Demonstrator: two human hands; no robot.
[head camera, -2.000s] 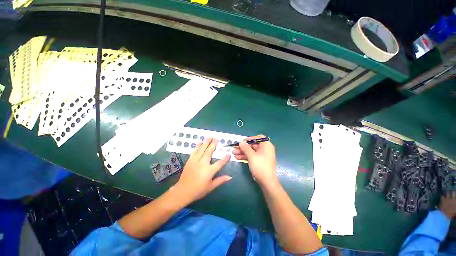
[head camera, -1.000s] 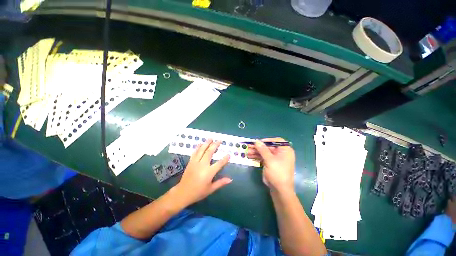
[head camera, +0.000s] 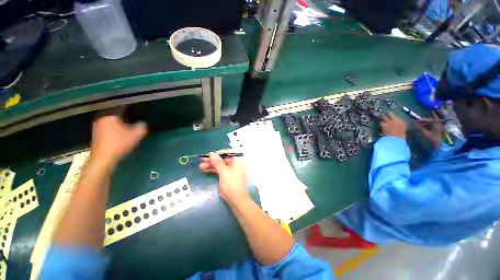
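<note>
My right hand (head camera: 222, 169) holds a dark tweezers-like tool (head camera: 230, 155) above the bench. A small pale ring (head camera: 183, 160) is at the tool's tip. My left hand (head camera: 114, 136), blurred, is raised at the left near the dark gap under the shelf; whether it holds anything cannot be told. An adhesive dot sheet (head camera: 148, 209) with two rows of dark round spots lies between my arms. Another small ring (head camera: 154, 175) lies on the bench just above the sheet.
White sheets (head camera: 271, 169) are stacked beside my right hand. A pile of dark housings (head camera: 340, 126) lies further right, by a person in a blue smock (head camera: 433, 175). Masking tape (head camera: 195, 47) and a clear container (head camera: 109, 33) stand on the shelf. More sheets (head camera: 57, 202) lie left.
The view has swung to the right. My left hand has left the dot sheet and moved up and away. My right hand has lifted off the sheet, with a ring now at the tool's tip.
</note>
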